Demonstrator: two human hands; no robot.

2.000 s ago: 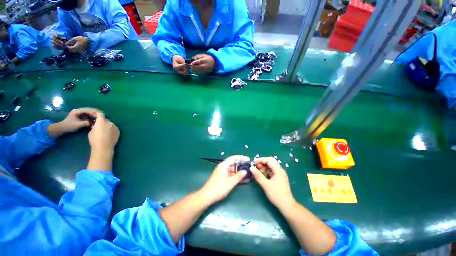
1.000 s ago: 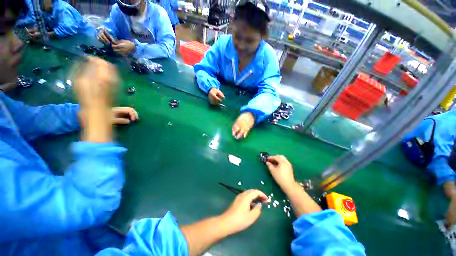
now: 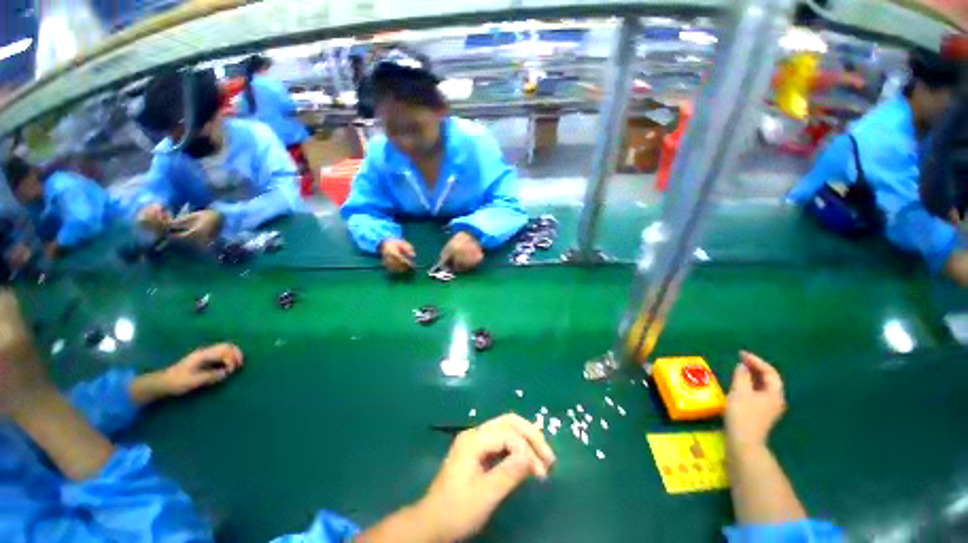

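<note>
My left hand (image 3: 490,469) is over the bench, fingers curled, beside small white pieces (image 3: 578,422); whether it pinches one I cannot tell. The dark tweezers (image 3: 451,428) lie partly behind it. My right hand (image 3: 756,401) is raised right of the orange stop button box (image 3: 688,388), fingers loosely bent, with nothing visible in it. A dark round unit (image 3: 482,339) lies on the green belt ahead of my left hand. Another dark unit (image 3: 426,314) lies further left, near the opposite worker.
A yellow card (image 3: 690,461) lies below the button box. A slanting metal post (image 3: 690,202) rises behind it, with a small silvery item (image 3: 600,367) at its foot. A neighbour's hand (image 3: 202,369) is at left. Opposite workers sit beside piled units (image 3: 534,240).
My right hand has let go of the dark unit, now on the belt, and moved right past the button box. The view has shifted. The opposite worker's reaching hand has drawn back.
</note>
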